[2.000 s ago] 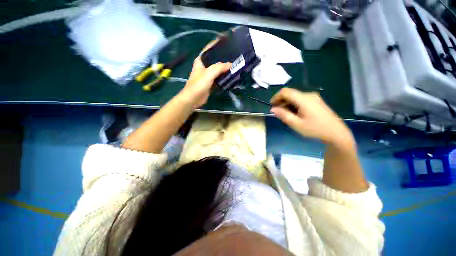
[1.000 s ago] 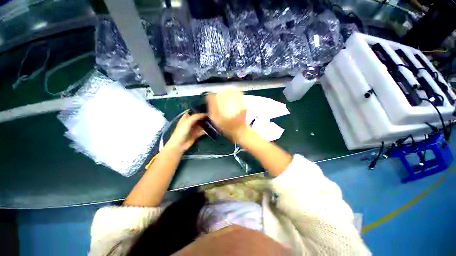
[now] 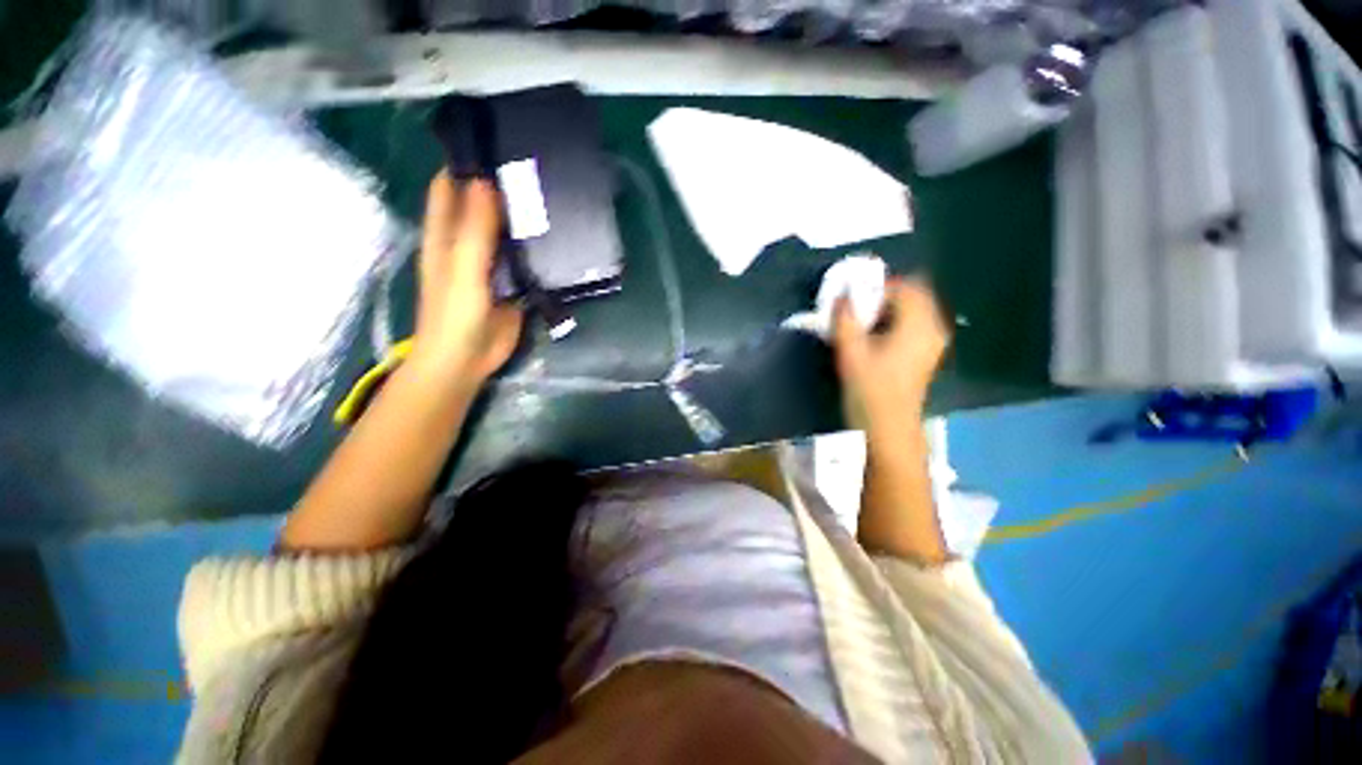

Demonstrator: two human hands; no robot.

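My left hand (image 3: 466, 284) holds the black power adapter (image 3: 571, 187) at its left side, with the folded black cord against the adapter's left edge. A white label shows on the adapter's upper face. My right hand (image 3: 893, 341) pinches a crumpled white wipe (image 3: 854, 293) above the green bench, apart from the adapter. A flat white spare wipe sheet (image 3: 777, 180) lies on the bench between the adapter and my right hand. A thin clear plastic strap (image 3: 668, 269) with a knotted end lies below and right of the adapter.
A stack of bubble bags (image 3: 209, 224) lies at left. Yellow handles (image 3: 371, 383) show beside my left forearm. A whitish bottle (image 3: 978, 123) lies near the rail at upper right. White foam trays (image 3: 1180, 209) stand at right, over a blue rack (image 3: 1232, 414). The pale rail (image 3: 672, 66) runs behind.
My hands have moved apart. The adapter now lies label-up at my left hand, farther left. My right hand has moved right with the crumpled wipe. The head view has shifted too.
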